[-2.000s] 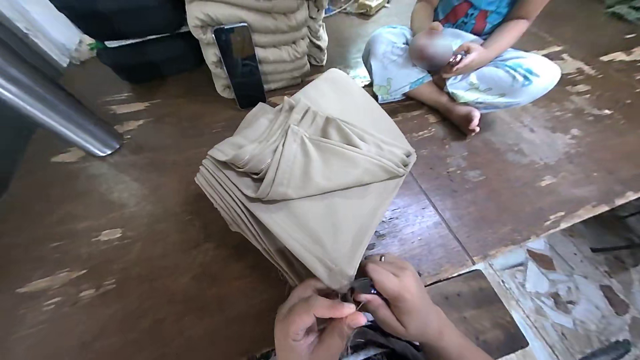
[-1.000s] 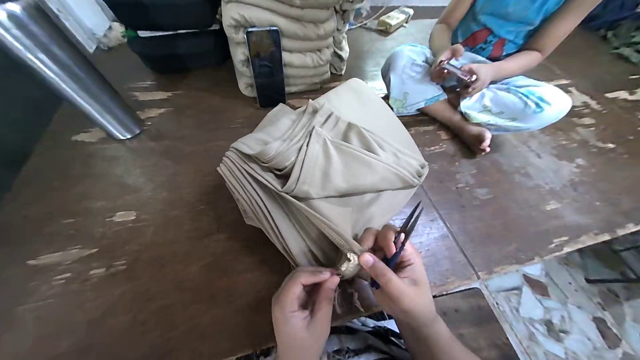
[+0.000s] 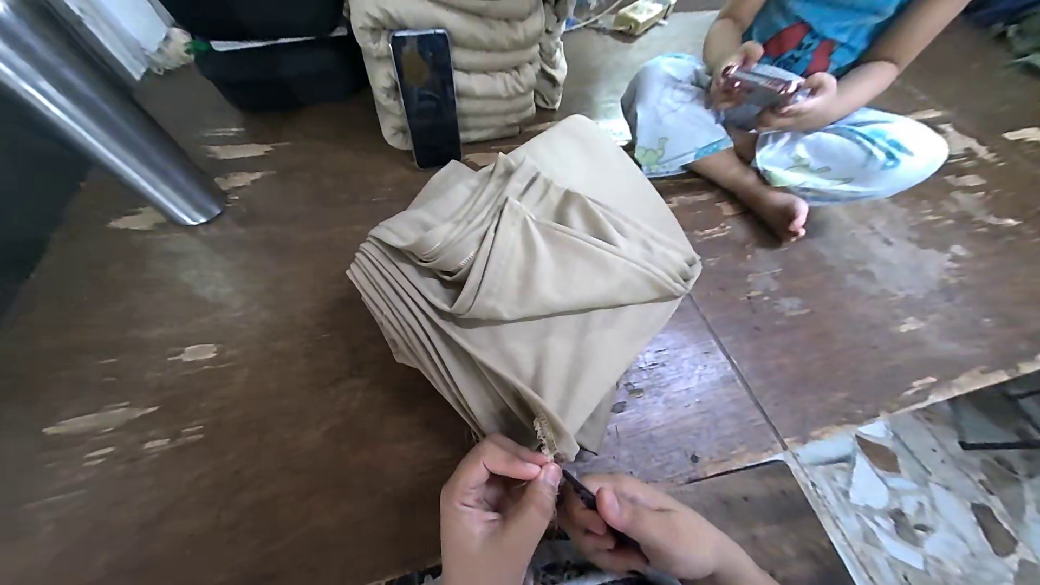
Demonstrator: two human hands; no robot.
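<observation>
A pile of folded beige fabric lies on the brown wooden surface in front of me. My left hand pinches the frayed, stitched edge at the fabric's near corner between thumb and fingertips. My right hand grips dark-handled scissors just to the right of that corner. The scissors point up and left towards the pinched edge; their tips are hidden by the left fingers and the cloth, so how far the blades are apart cannot be told.
A phone leans on stacked beige cloth. Left of it are black containers and a metal leg. At the right a person sits cross-legged holding a device. The wooden surface's edge borders a stone-patterned floor.
The scissors, upright with blades apart a second ago, now point at the fabric corner. Both hands have come close together there. The fabric pile stays in place.
</observation>
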